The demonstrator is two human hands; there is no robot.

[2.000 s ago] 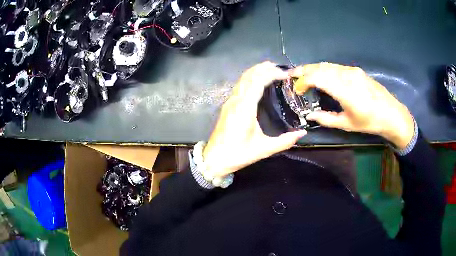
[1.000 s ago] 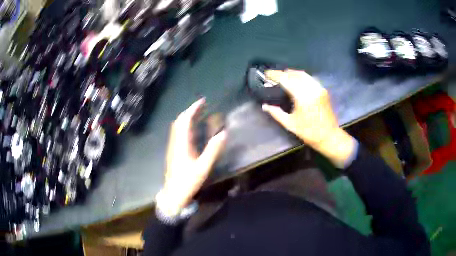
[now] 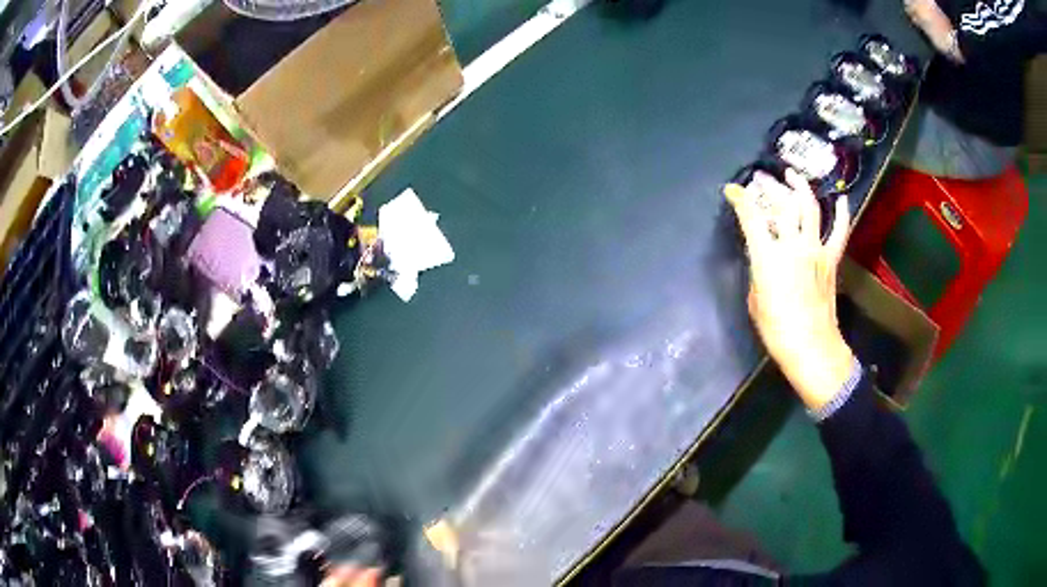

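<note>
My right hand (image 3: 797, 289) is at the right of the bench. Its fingers are spread over and around a black round camera unit, which they mostly hide, at the near end of a row. Several similar units with pale centres (image 3: 807, 153) stand in that row, running up and right along the bench edge. My left hand (image 3: 354, 576) shows only as blurred fingertips at the bottom edge, beside a blurred black unit (image 3: 356, 534); its grip cannot be made out.
Unfinished black units (image 3: 276, 396) crowd the left of the bench (image 3: 551, 229). A white scrap (image 3: 415, 239) lies beside them. A cardboard box (image 3: 356, 92) is at upper left. A red stool (image 3: 990, 247) stands right of the bench. Another person's hand (image 3: 932, 25) shows at upper right.
The view has swung right. My right hand has carried the unit to the row at the right. My left hand has parted from it and is now mostly out of the picture at bottom left.
</note>
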